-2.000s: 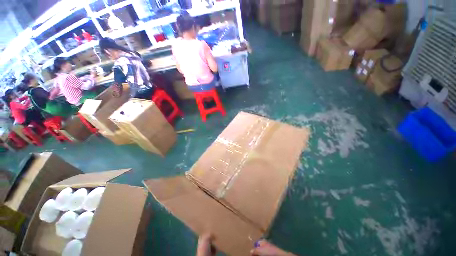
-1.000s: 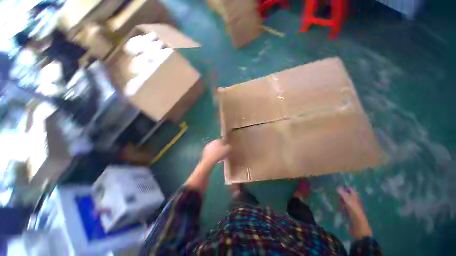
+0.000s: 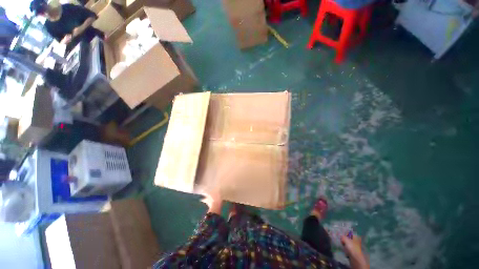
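Note:
A brown carton (image 3: 247,123) is in front of me, with a taped seam across it and a flap (image 3: 184,139) folded out on its left side. My left hand (image 3: 212,200) holds its near edge by the flap's corner; the fingertips are blurred. My right hand (image 3: 353,246) is low at the right, away from the carton. A small blue-purple spot shows at its fingers; it is too small to tell whether it is a held tool.
An open carton (image 3: 144,79) with white wrapped pieces stands upper left. Another open carton (image 3: 94,236) is lower left, below a white machine (image 3: 100,168). Red stools (image 3: 333,26) stand at the top. A person in black (image 3: 71,21) is upper left. Green floor lies to the right.
The view has swung left and down. The carton has turned, and its flap now shows on the left. My right hand has left the carton and dropped lower; my left hand remains on it.

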